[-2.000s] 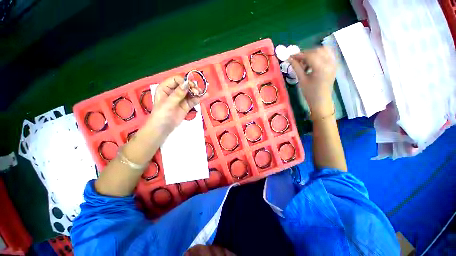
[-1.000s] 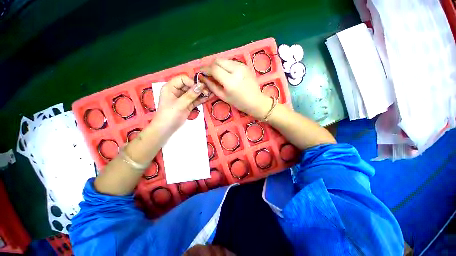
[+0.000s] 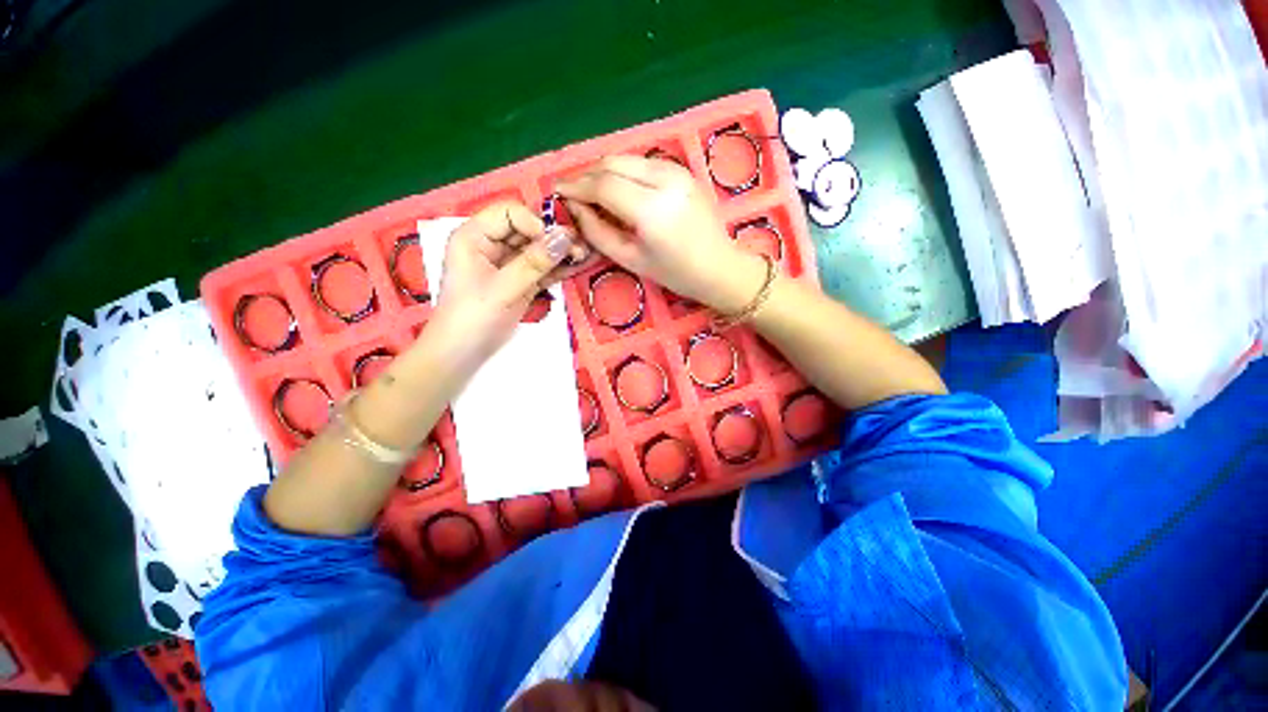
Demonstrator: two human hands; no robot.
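My left hand (image 3: 490, 278) and my right hand (image 3: 651, 230) meet over the upper middle of the red parts tray (image 3: 556, 160). Both hands hold a small metal ring (image 3: 551, 212) between their fingertips. It is seen nearly edge-on and mostly hidden by the fingers. A white adhesive sheet (image 3: 522, 417) lies across the tray, with a round hole showing red near its top. More metal rings (image 3: 641, 384) sit in the square pockets around it.
Round white discs (image 3: 818, 134) lie right of the tray. A stack of white sheets (image 3: 1022, 181) and larger thin sheets (image 3: 1182, 181) are at the far right. Holed spent sheets (image 3: 181, 445) are piled at the left on the green surface (image 3: 278, 139).
My right hand has come from the white discs at the right to the ring in my left hand. The ring has turned from face-on to nearly edge-on.
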